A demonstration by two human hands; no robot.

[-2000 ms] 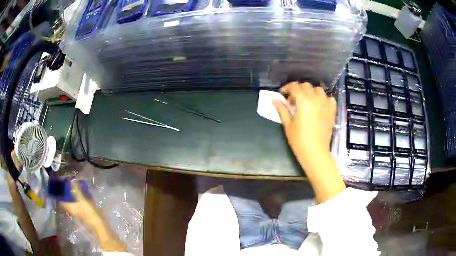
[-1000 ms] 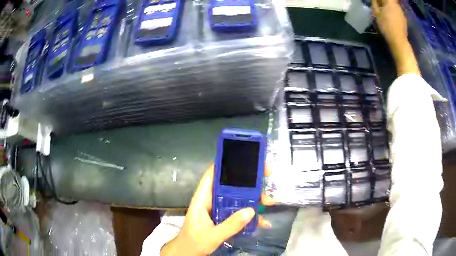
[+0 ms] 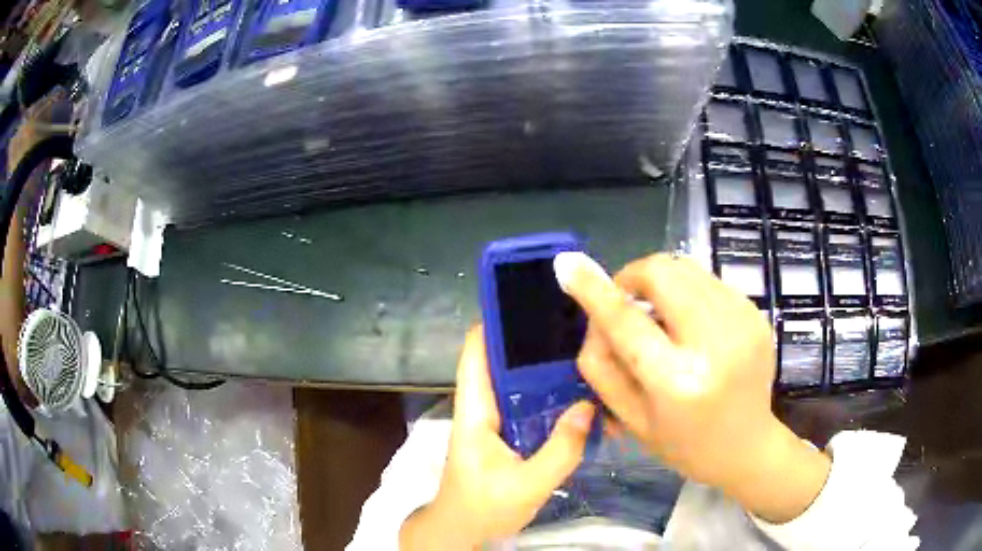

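A blue keypad phone point(image 3: 533, 323) stands roughly upright in my left hand point(image 3: 490, 463), its dark screen facing me. My left thumb lies over the keypad. My right hand point(image 3: 689, 377) is at the phone's right side, with a white-wrapped fingertip, which looks like a wipe point(image 3: 573, 269), on the upper right of the screen. The rest of the wipe is mostly hidden in my right fingers. A clear tray of black-bordered display lenses point(image 3: 785, 282) lies to the right.
A tall stack of clear phone trays point(image 3: 431, 118) stands at the back. Tweezers point(image 3: 280, 284) lie on the green bench point(image 3: 398, 312). A small fan point(image 3: 52, 358) and a white box point(image 3: 97, 221) are at left. More phone trays point(image 3: 942, 140) are at far right.
My right hand has come back from the far upper right to the phone screen, with white material at its fingertip. The phone stays in my left hand. The view has shifted.
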